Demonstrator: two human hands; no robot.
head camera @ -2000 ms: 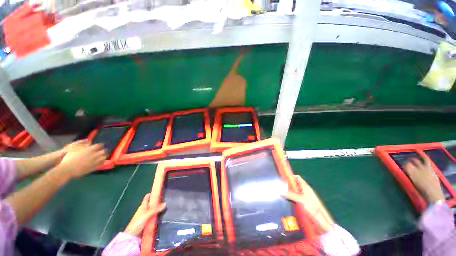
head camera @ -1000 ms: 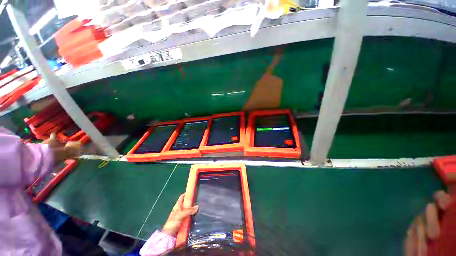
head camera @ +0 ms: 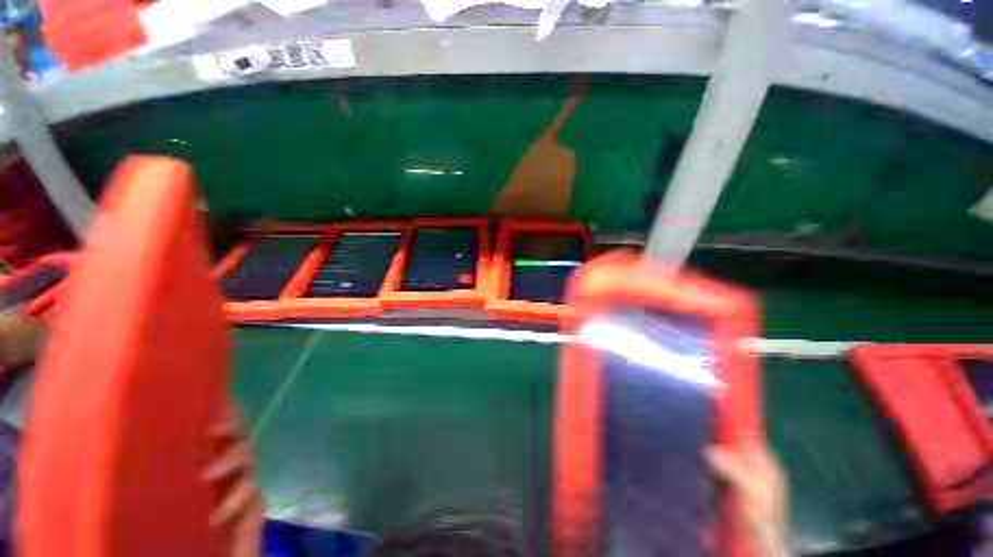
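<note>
My left hand [head camera: 235, 487] grips a thick orange-red frame [head camera: 120, 370] at the left. The frame is raised and turned nearly edge-on, so its screen is hidden. My right hand [head camera: 751, 490] holds the right side of another framed tablet [head camera: 659, 435] above the green bench. This tablet is blurred, its dark screen faces me with a bright glare band, and its lower end is cut off. Several framed tablets lie side by side on the strip behind; one [head camera: 544, 268] shows a green and white line, another [head camera: 354, 264] rows of text.
A slanted grey post [head camera: 713, 147] stands behind the right-hand tablet. A grey shelf [head camera: 468, 54] spans the back. Another orange-red frame [head camera: 920, 424] lies at the right. At the left edge are a framed tablet [head camera: 33, 283] and part of another person's hand [head camera: 16, 339].
The frame in my left hand has moved left and up and turned from face-up to edge-on. My right hand has come in from the right edge with its tablet. The camera view has shifted.
</note>
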